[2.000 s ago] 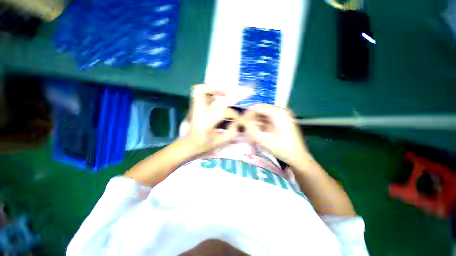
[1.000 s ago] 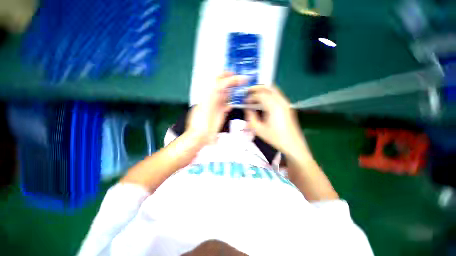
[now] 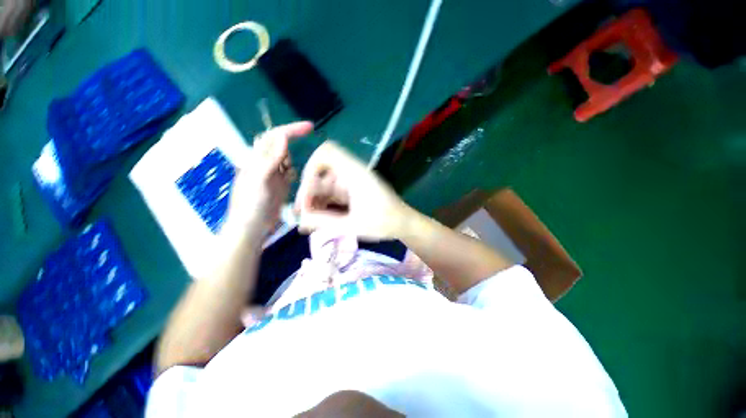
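A blue PCB panel [image 3: 207,188] lies on a white backing sheet [image 3: 160,173] on the green bench, left of my hands. My left hand [image 3: 266,175] is raised over the sheet's right side, thumb or finger pointing right. My right hand [image 3: 339,192] is curled close beside it. A small pale piece shows between the hands, low down; which hand holds it cannot be told. A long pale strip [image 3: 406,82] runs from behind my right hand to the top edge. Both hands are blurred.
Stacked PCB panels [image 3: 114,106] and another blue pile [image 3: 78,298] lie on the left. A tape ring [image 3: 241,46] and black phone [image 3: 300,82] lie beyond my hands. An open cardboard box [image 3: 540,245] is on the floor at right, a red stool [image 3: 613,65] farther off.
The view has turned to the right, bringing the cardboard box in. My hands have moved off the panel and now are close together to its right, near my body.
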